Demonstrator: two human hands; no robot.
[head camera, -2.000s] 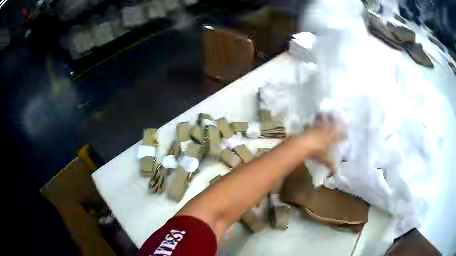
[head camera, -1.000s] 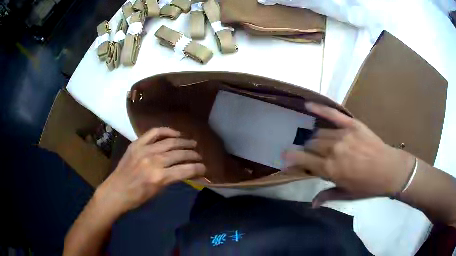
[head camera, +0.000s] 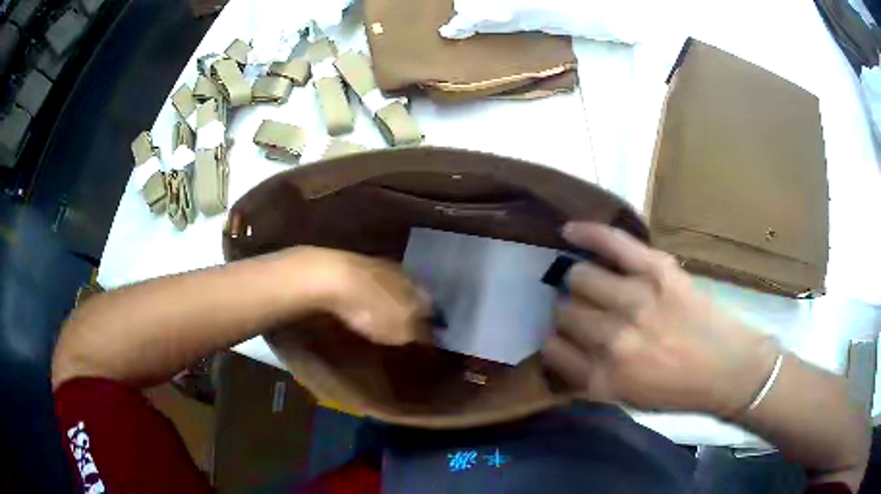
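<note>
An open brown tote bag (head camera: 435, 410) lies mouth-up at the near edge of the table, its dark lining showing. A flat pale insert board (head camera: 478, 289) with a black patch at its right side is inside it. My left hand (head camera: 372, 299) reaches into the bag at the board's left edge; its fingertips are partly hidden and blurred. My right hand (head camera: 628, 328) is at the bag's right end, thumb side over the opening near the black patch, fingers curled; whether it grips the board or the rim is unclear.
Olive strap bundles (head camera: 210, 159) with white bands lie at the back left. A flatter brown bag (head camera: 464, 48) lies behind, near white tissue (head camera: 541, 17). A boxy brown bag (head camera: 744, 174) with a small gold stud stands on the right. A carton (head camera: 261, 415) is below the table edge.
My left hand has moved from the bag's near left rim into its interior. The bag's mouth is opened wider, and the view has shifted. Two seconds ago one arm reached over tissue farther back.
</note>
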